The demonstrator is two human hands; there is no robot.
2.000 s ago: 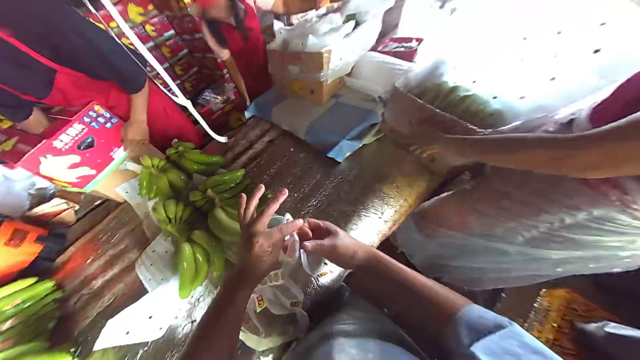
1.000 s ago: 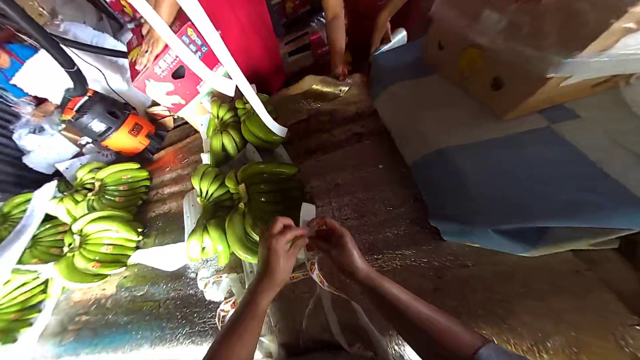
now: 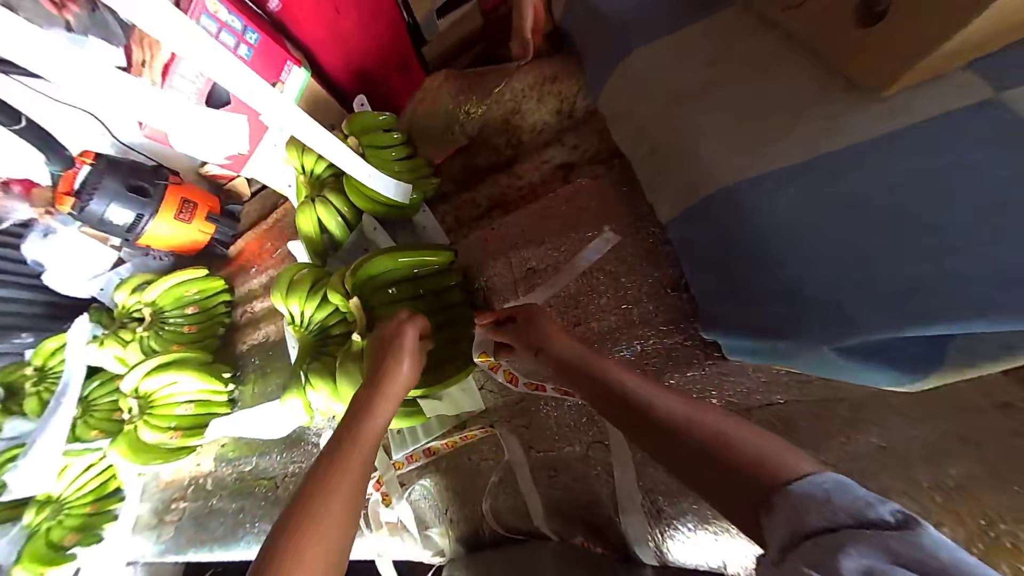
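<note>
My left hand [image 3: 398, 350] rests at a large bunch of green bananas [image 3: 412, 276], its fingers curled at the fruit; whether it grips anything cannot be told. My right hand [image 3: 524, 332] pinches a strip of fruit stickers [image 3: 520, 382] just right of that bunch. The strip hangs in a loop below the fingers, and a pale blank end sticks out up and to the right. More sticker strip [image 3: 448, 450] lies in loose curls nearer to me. Smaller green bunches [image 3: 316, 300] sit against the large one, with white foam sheets [image 3: 456, 400] around and under them.
More banana bunches [image 3: 176, 400] lie at left. Beyond them stands an orange and black machine [image 3: 148, 204]. A red carton [image 3: 240, 48] is at the upper left, with another person's hand near it. A blue and beige cloth [image 3: 840, 224] under a cardboard box [image 3: 920, 32] covers the right side.
The view has swung and come closer to the bananas. My hands, together one second ago, are now apart, the left at the large bunch and the right holding the sticker strip.
</note>
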